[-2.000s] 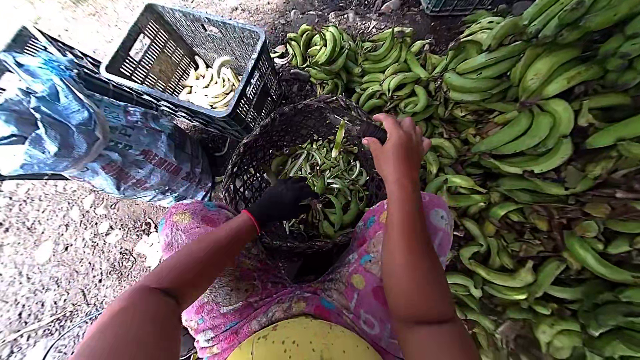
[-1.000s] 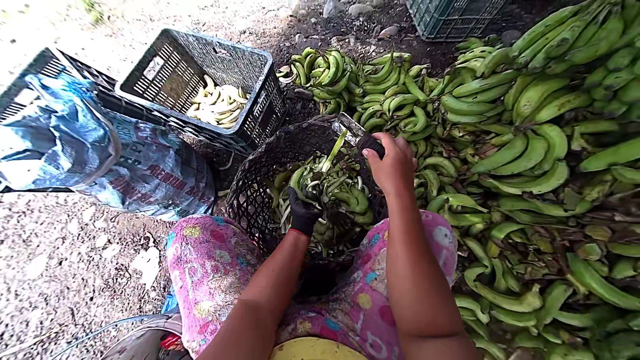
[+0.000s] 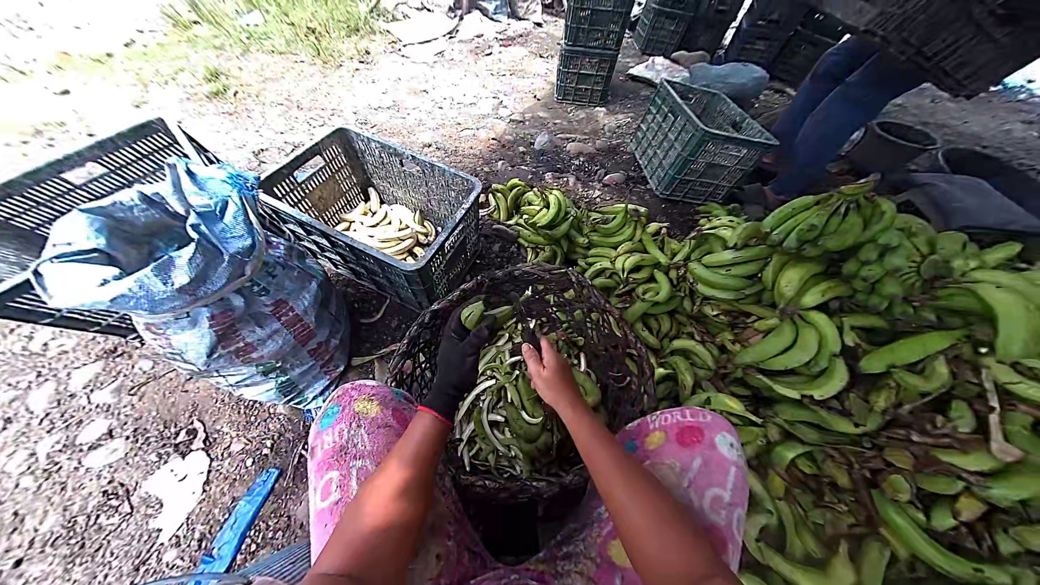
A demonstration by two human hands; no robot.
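A dark woven basket (image 3: 627, 341) stands between my knees, with green and whitish peel strips (image 3: 496, 406) and green plantains in it. My left hand (image 3: 460, 357), in a black glove, is closed around a green plantain (image 3: 474, 314) over the basket's left side. My right hand (image 3: 552, 374) is bare and bent over the middle of the basket; a dark, thin tool, apparently a knife (image 3: 532, 329), extends from its fingers. The blade's edge is too blurred to make out.
Left stand a blue-white woven sack (image 3: 244, 325) and a plastic crate (image 3: 463, 191) holding peeled plantains (image 3: 390, 226). Green plantain bunches (image 3: 800, 345) are heaped at right. Beyond are another crate (image 3: 703, 142), stacked crates (image 3: 587, 61) and a person in blue trousers (image 3: 837, 106).
The view has tilted up a lot. My left hand, earlier reaching down into the basket, now holds a plantain near its left side. The right hand has come lower over the basket.
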